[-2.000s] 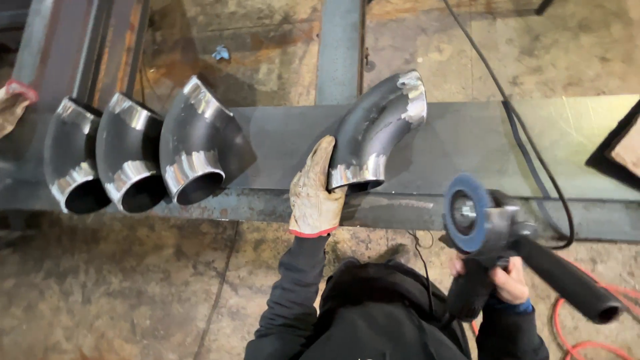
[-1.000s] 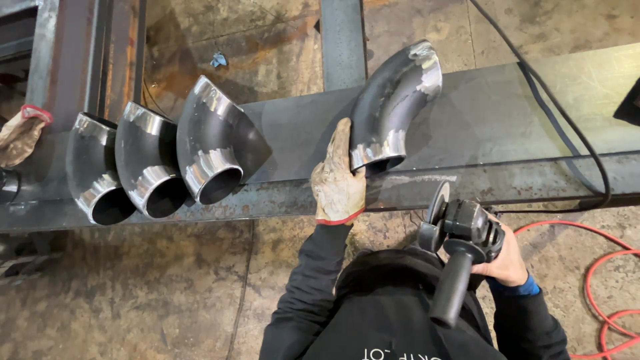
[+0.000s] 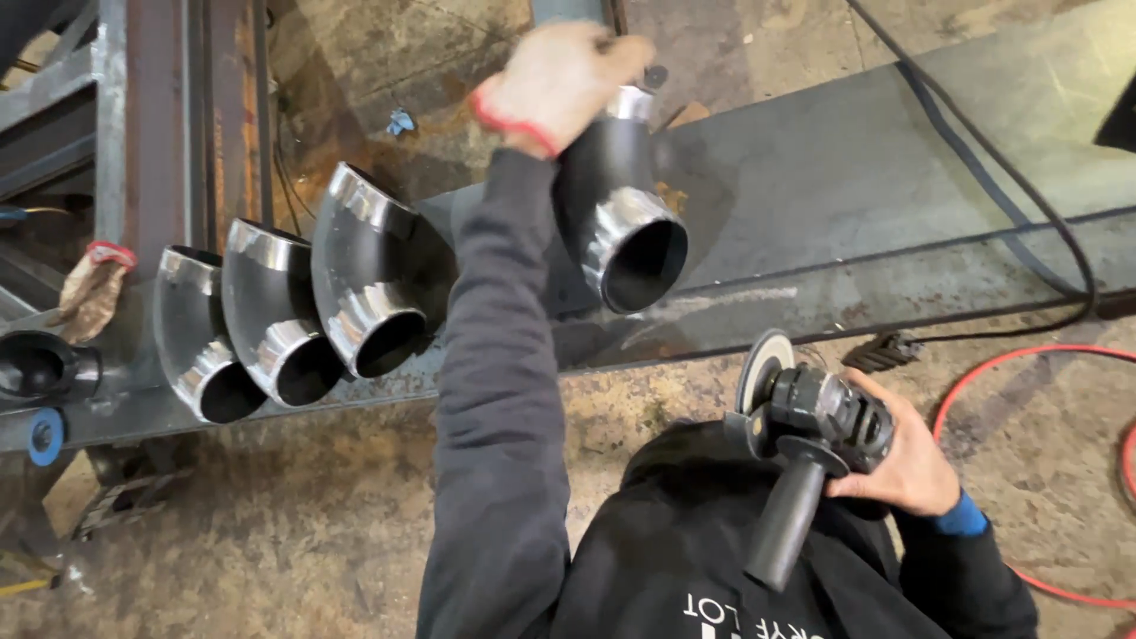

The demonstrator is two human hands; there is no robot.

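My left hand [image 3: 568, 84], in a pale work glove with a red cuff, is at the far end of a dark steel pipe elbow [image 3: 612, 169]; blur hides whether its fingers grip the rim. This elbow rests on a flat steel beam [image 3: 799, 160], its near opening facing me, with bright ground metal around both ends. Bare and closed around the body of an angle grinder [image 3: 825, 413], my right hand [image 3: 905, 453] is over the near side of the beam. The grinder's disc points up and left, its side handle towards me. Several similar elbows [image 3: 368, 266] stand in a row to the left.
At the far left lie a spare glove [image 3: 93, 288], a dark round fitting [image 3: 40, 368] and a blue disc [image 3: 45, 436]. A black cable [image 3: 1003, 169] crosses the beam at the right. A red hose [image 3: 994, 355] curves over the floor. Steel framing [image 3: 151, 133] rises at upper left.
My left hand has moved from the near left side of the elbow to its far end. The elbow has turned, its near opening now facing me more. The view has shifted left.
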